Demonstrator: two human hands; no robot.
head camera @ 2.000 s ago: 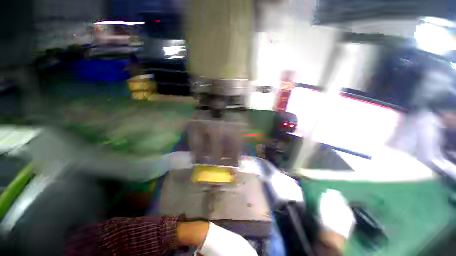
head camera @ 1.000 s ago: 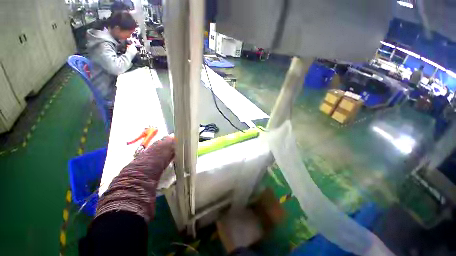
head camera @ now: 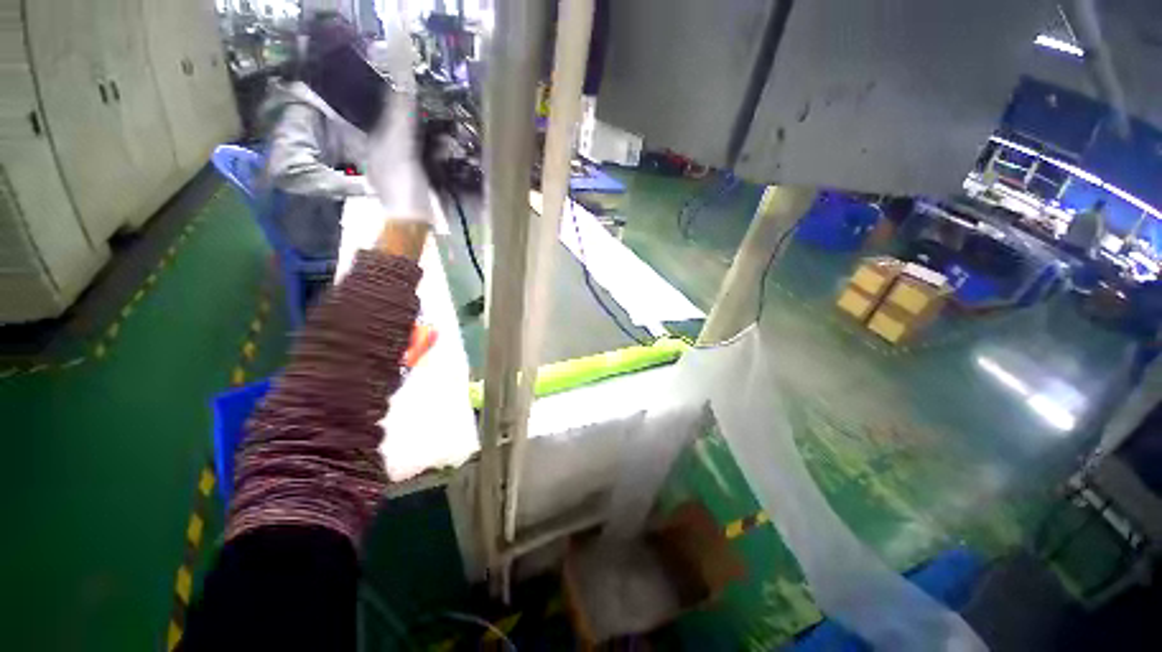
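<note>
My left hand (head camera: pixel 400 172), in a blurred white glove, is raised over the far part of the white work surface at left. It appears closed on a black power adapter (head camera: pixel 352 92), whose outline is blurred and overlaps the seated person. A black cord (head camera: pixel 468 242) hangs beside the hand, its end near the grey belt. My right hand is not in view. An orange-red hand tool (head camera: pixel 418 345) lies on the white surface, partly hidden by my sleeve.
A cream upright post (head camera: pixel 511 306) stands right of my forearm. Translucent film (head camera: pixel 777 478) sweeps down at right. A green-yellow bar (head camera: pixel 593 372) edges the work line, with an open carton (head camera: pixel 656 580) below. A person (head camera: pixel 301 147) sits beyond. A grey machine body (head camera: pixel 879 102) hangs upper right.
My left hand has come out from behind the post and risen up and away. The black coiled cord beside the post has left its place; a cord now hangs near my hand. The view shifted slightly.
</note>
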